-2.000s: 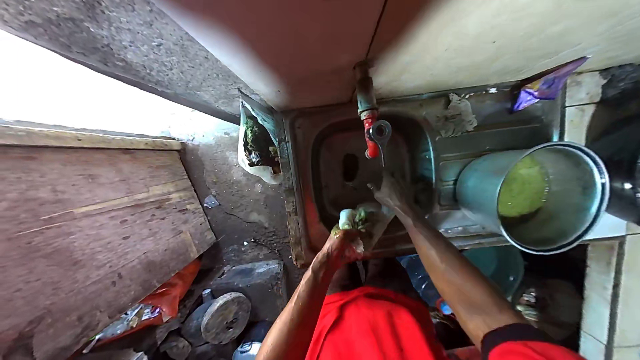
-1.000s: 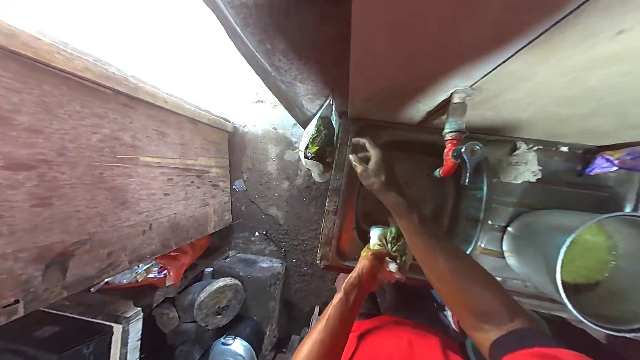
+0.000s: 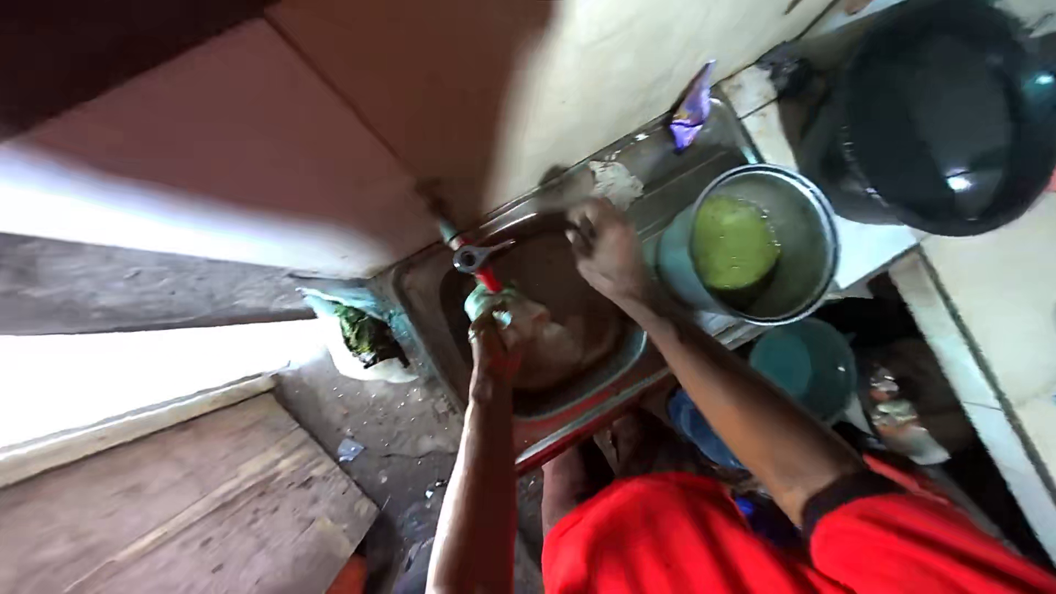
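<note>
My left hand [image 3: 495, 338] is closed around a pale green item, perhaps a vegetable, just under the spout of the red tap [image 3: 488, 279]. This is inside the metal sink basin [image 3: 474, 375]. Above the right part of the basin is my right hand [image 3: 609, 252], its fingers curled and blurred; whether anything thin lies in it cannot be told. Right of that hand, a metal pot [image 3: 804, 247] stands on the drainboard with yellow-green content [image 3: 733, 243].
A bag with dark green leaves [image 3: 367, 337] hangs left of the sink. Crumpled whitish material [image 3: 615, 183] and a purple wrapper [image 3: 691, 111] lie behind the pot. A big black basin [image 3: 940, 115] is at the far right, a teal bucket [image 3: 804, 367] below.
My right hand has moved from the left side of the sink to its right side. My left hand has gone from the front edge to under the tap. The view has turned strongly.
</note>
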